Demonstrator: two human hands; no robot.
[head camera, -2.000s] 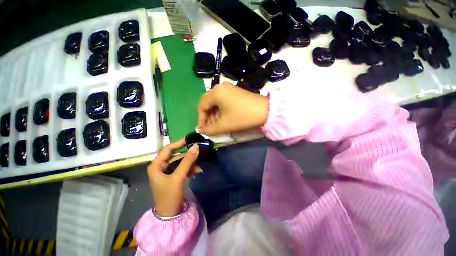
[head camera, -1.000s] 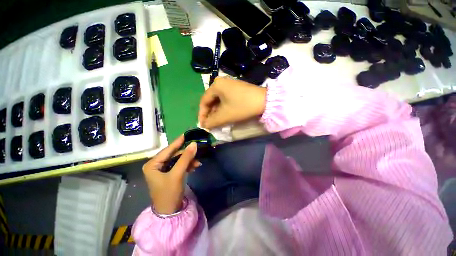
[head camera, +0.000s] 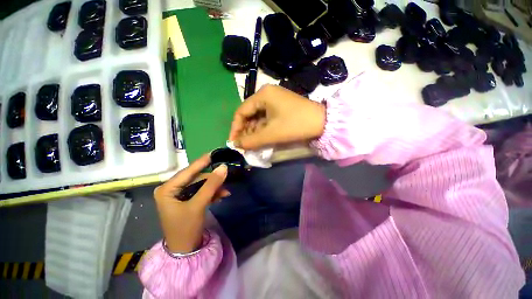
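My left hand (head camera: 189, 195) holds a glossy black case (head camera: 229, 160) between thumb and fingers, just off the bench's front edge. The case looks open, with a dark part also under my fingers. My right hand (head camera: 274, 120) is right above it and pinches a small white wiping cloth (head camera: 256, 156) that touches or nearly touches the case's rim. The white blister tray (head camera: 165, 125) at the left holds rows of black cases. The green mat (head camera: 201, 87) lies between the tray and the loose cases.
Loose black cases (head camera: 333, 70) lie in piles at the back and right. A black marker pen (head camera: 253, 58) lies beside the mat. A phone-like black rectangle (head camera: 300, 10) is at the back. A yellow note (head camera: 176, 36) is by the tray. White ribbed trays (head camera: 84, 245) are below the bench.
The view has shifted, so the tray sits further left and higher. Both hands keep their holds. More of the white cloth shows below my right hand.
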